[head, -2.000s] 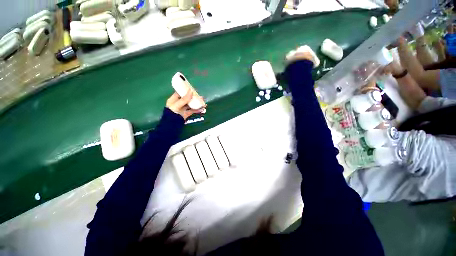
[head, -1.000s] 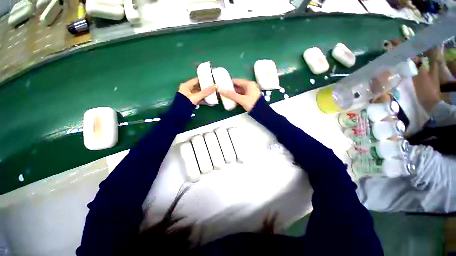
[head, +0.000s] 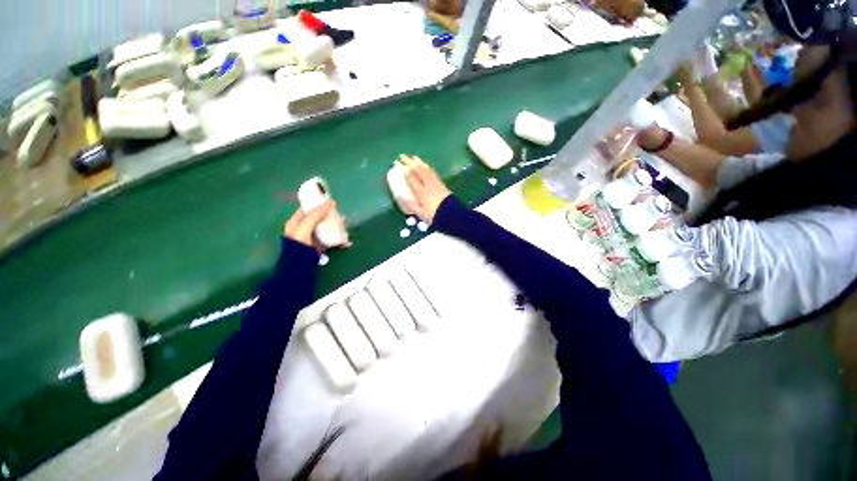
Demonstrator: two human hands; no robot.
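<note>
My left hand (head: 308,225) grips a slim cream-white case (head: 324,209) with a dark spot near its upper end, above the green belt. My right hand (head: 425,193) is on another cream case (head: 401,187) at the belt, fingers over its top and right side. Small white bits (head: 410,225) lie just below that case. Several cases stand on edge in a close row (head: 362,324) on the white work sheet (head: 460,376) in front of me.
A flat case with a tan oval (head: 111,357) lies on the belt (head: 207,216) at left; two more (head: 490,148) lie at right. Capped bottles (head: 648,221) and a slanting clear bar (head: 639,89) stand right, beside a seated person. Piled cases (head: 141,80) and a black-yellow tool (head: 91,141) lie beyond the belt.
The two cases held together in both hands are apart now. My right hand has moved right, onto a case on the belt. The view has shifted, showing more of the far shelf.
</note>
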